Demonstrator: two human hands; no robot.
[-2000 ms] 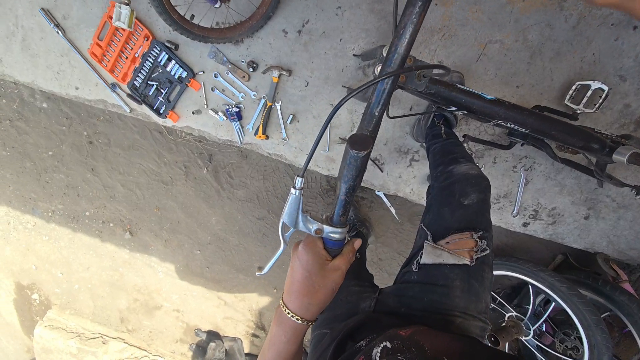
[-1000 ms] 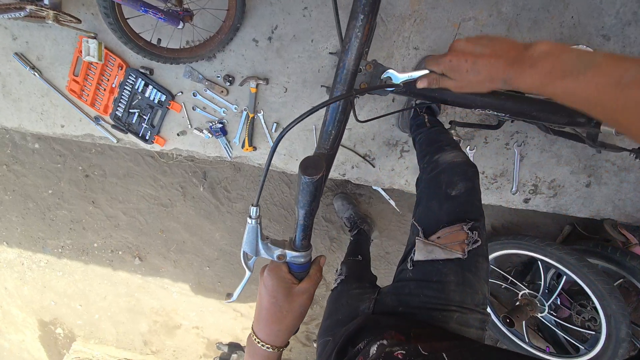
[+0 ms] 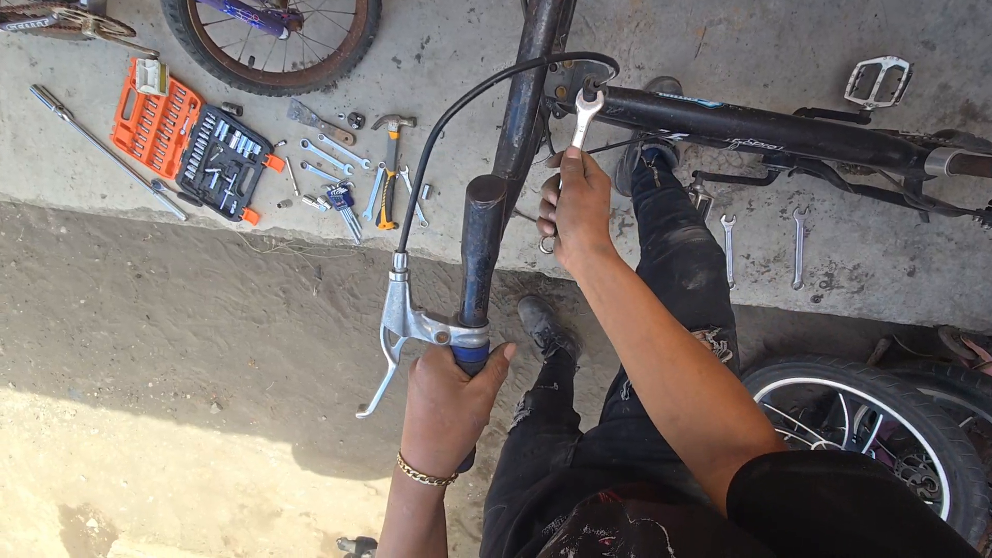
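Note:
My left hand (image 3: 448,403) is closed round the blue and black grip (image 3: 470,355) of a bicycle handlebar (image 3: 482,232), just below a silver brake lever (image 3: 399,318). From the lever a black brake cable (image 3: 430,139) curves over the bar to the frame's head area. My right hand (image 3: 577,205) holds a combination wrench (image 3: 585,116); its open end points up, at or just over the front end of the black bicycle frame (image 3: 744,128). Whether the jaw touches a nut there cannot be told. The wrench's ring end shows below my fingers.
On the concrete slab (image 3: 480,70) lie an orange socket set (image 3: 155,116), a long breaker bar (image 3: 108,151), a claw hammer (image 3: 391,170) and several wrenches. Two more wrenches (image 3: 798,248) lie under the frame. Wheels (image 3: 868,387) lie at lower right; another wheel (image 3: 271,85) is at the top.
My right hand, out of view two seconds ago, came in from the right with the wrench and now reaches up from below with it. My left hand has stayed on the grip.

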